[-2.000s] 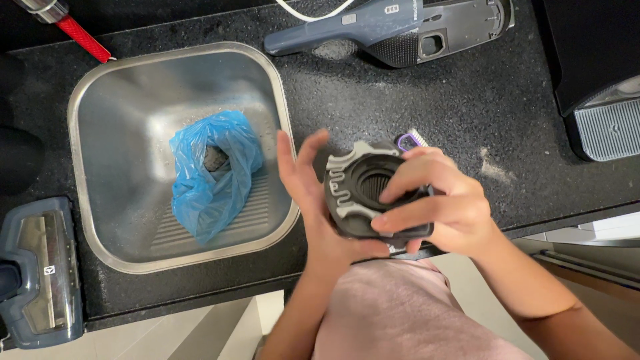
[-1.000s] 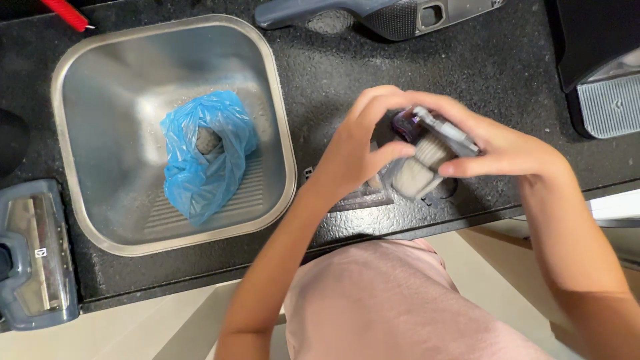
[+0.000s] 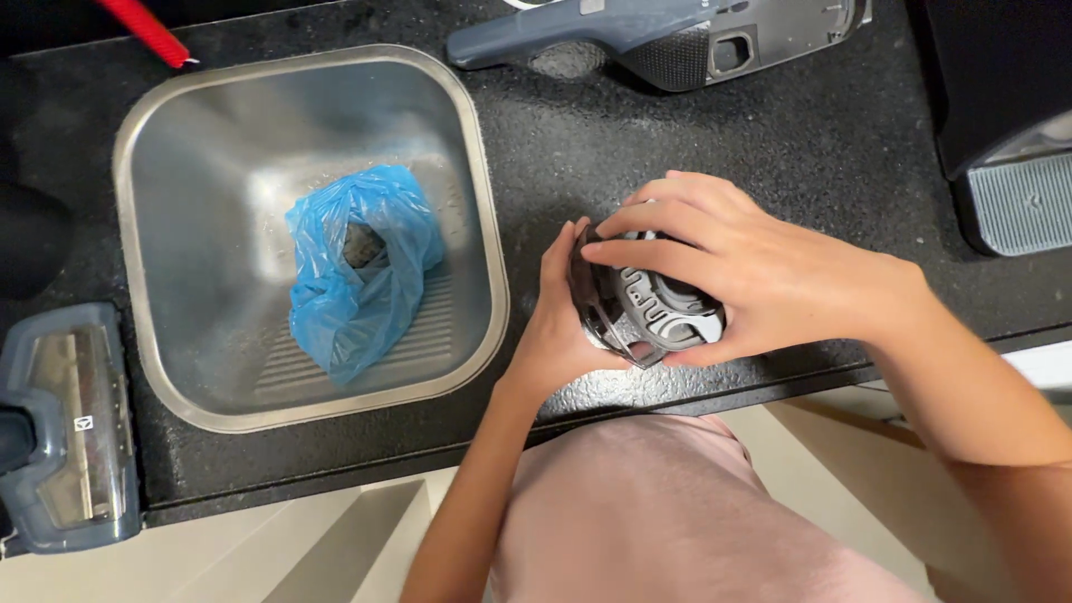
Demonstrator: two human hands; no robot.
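Observation:
Over the counter to the right of the sink, my left hand (image 3: pixel 563 322) and my right hand (image 3: pixel 754 264) hold a vacuum cleaner's dust container (image 3: pixel 599 314) between them. It has a smoky transparent shell and a grey-and-black filter unit (image 3: pixel 662 310) at its right end. My left fingers wrap the shell's left side. My right fingers reach over the top, with the thumb at the lower edge of the filter unit. The hands hide part of both pieces; whether they are fully joined, I cannot tell. A blue-grey handheld vacuum body (image 3: pixel 636 38) lies behind them on the counter.
A steel sink (image 3: pixel 494 310) holds an open blue plastic bag (image 3: pixel 368 276) with grey dust (image 3: pixel 363 244) inside. A vacuum floor head (image 3: pixel 71 427) lies left of the sink. A red object (image 3: pixel 151 33) is behind it. A black appliance with a ribbed grey tray (image 3: pixel 1026 205) stands at right.
Two seconds ago the filter unit was in my hands with my right fingers at its round opening. Now both hands are around the filter unit and the transparent shell together.

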